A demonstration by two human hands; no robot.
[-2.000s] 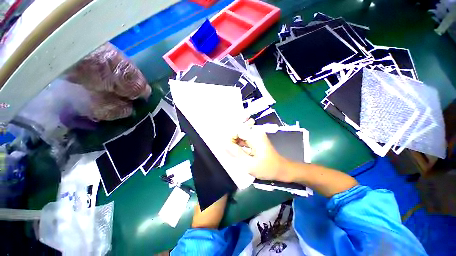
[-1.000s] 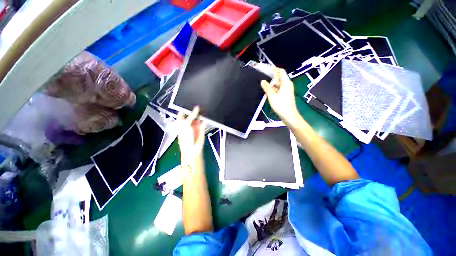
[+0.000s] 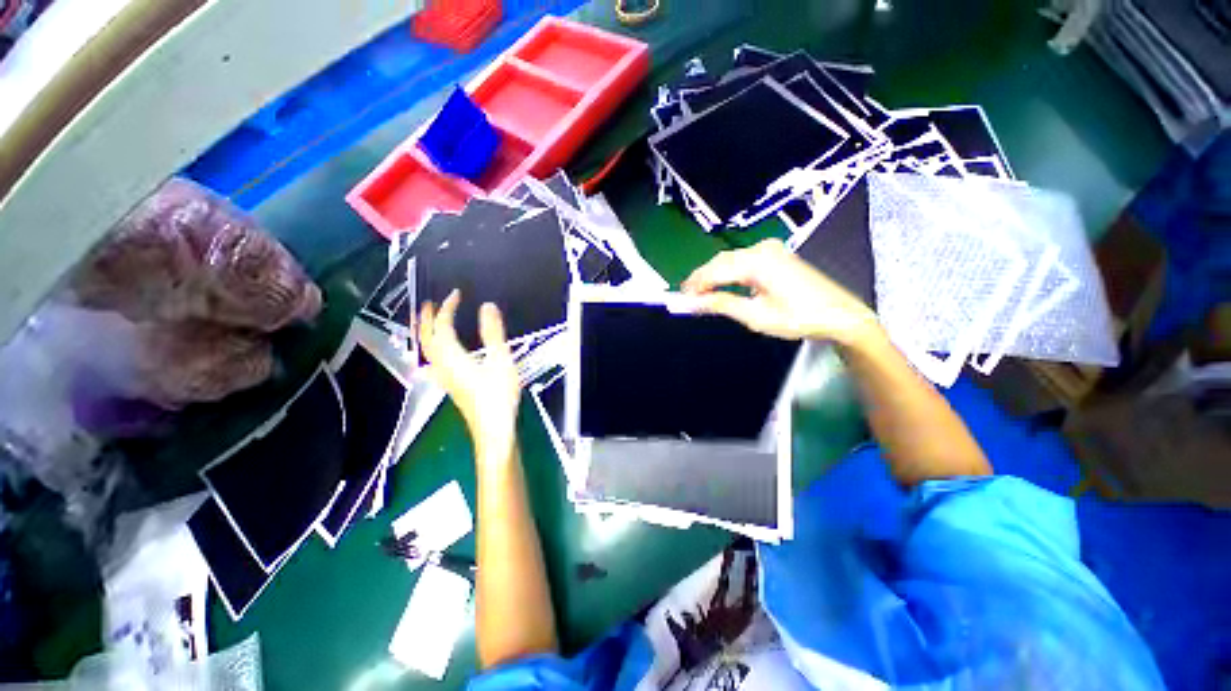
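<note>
My right hand [image 3: 770,294] pinches the top edge of a black die-cut sheet [image 3: 675,371] with a white edge, over the front stack of sheets [image 3: 686,483]. The sheet's lower edge lies across the stack's grey, shiny top sheet. My left hand [image 3: 473,365] is open with fingers spread, at the near edge of the centre pile of sheets [image 3: 493,263]. Its fingertips overlap the pile's top sheet; whether they touch it I cannot tell.
A red divided tray [image 3: 594,115] holds a blue block [image 3: 459,135]. Other sheets lie behind right [image 3: 749,142] and left [image 3: 284,459]. Bubble wrap [image 3: 972,263] covers the right pile. Two white cards [image 3: 432,621] lie front left. Bagged parts [image 3: 203,290] lie under the pale rail [image 3: 176,128].
The sheet held in both hands a second ago is now on the centre pile, and my left hand is off it. My right hand has moved to the front stack and taken hold of a sheet's top edge.
</note>
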